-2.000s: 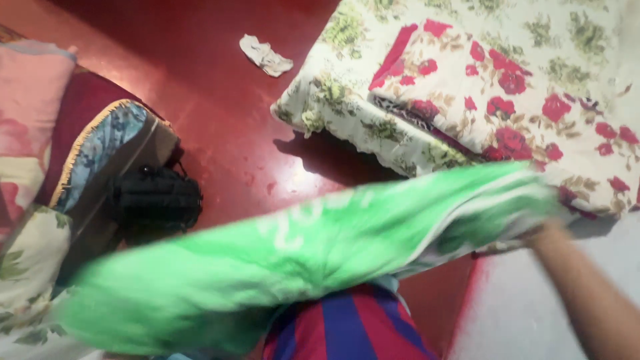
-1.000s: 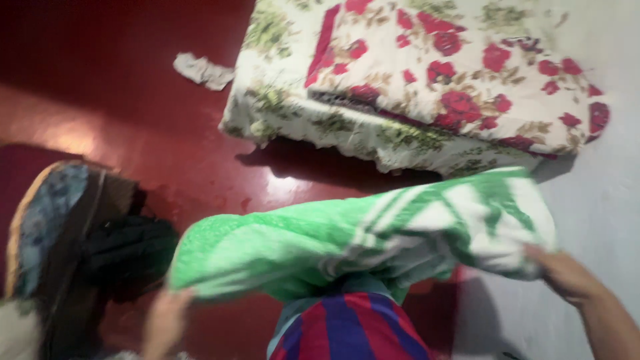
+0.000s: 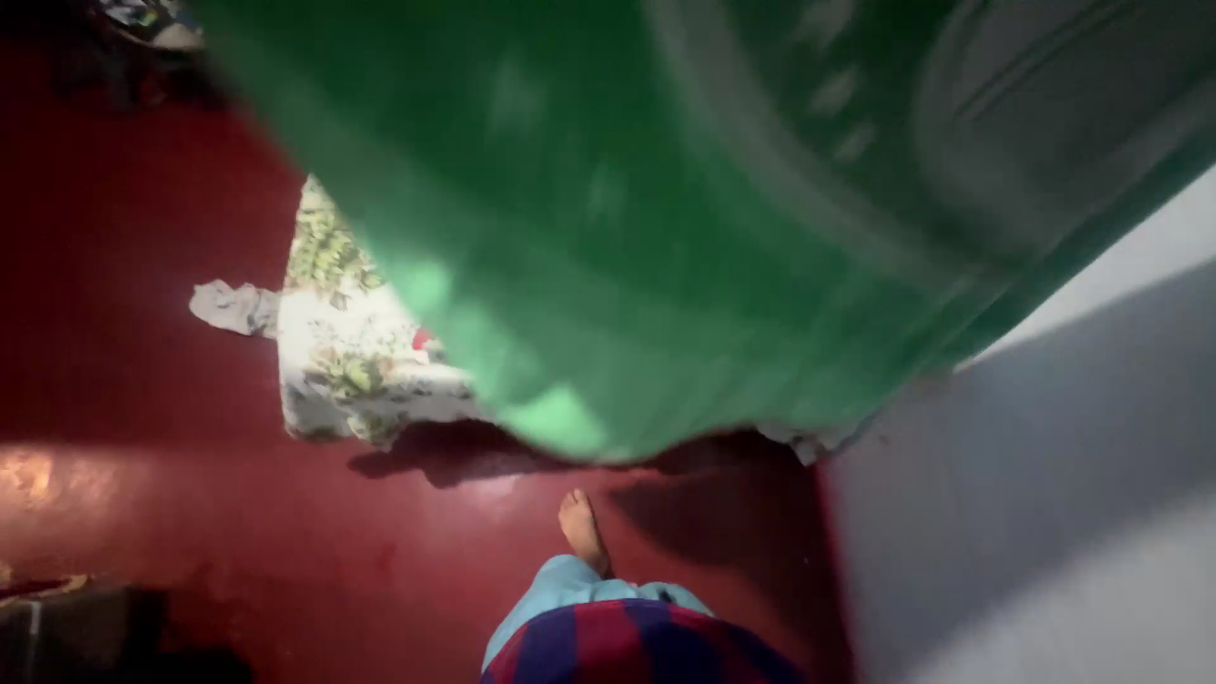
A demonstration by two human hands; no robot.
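Observation:
A large green cloth [image 3: 608,209] with pale patterns fills the upper middle and right of the head view, spread out and blurred by motion. Its lower edge hangs over the bed, whose floral cover [image 3: 351,370] shows at the left of the cloth. Neither my left hand nor my right hand can be seen; the cloth or the frame's edge hides them, so what they grip does not show. Below the cloth are my bare foot [image 3: 582,527], light blue trousers and striped top.
A crumpled whitish cloth [image 3: 233,308] lies on the red floor [image 3: 380,541] beside the bed's corner. A pale wall [image 3: 1026,475] stands on the right. Dark objects are at the lower left, and a cluttered item [image 3: 157,24] is at the upper left.
The green cloth, bunched lengthwise between my hands a second ago, is now spread wide and higher in view, covering most of the bed. Both hands have gone out of sight.

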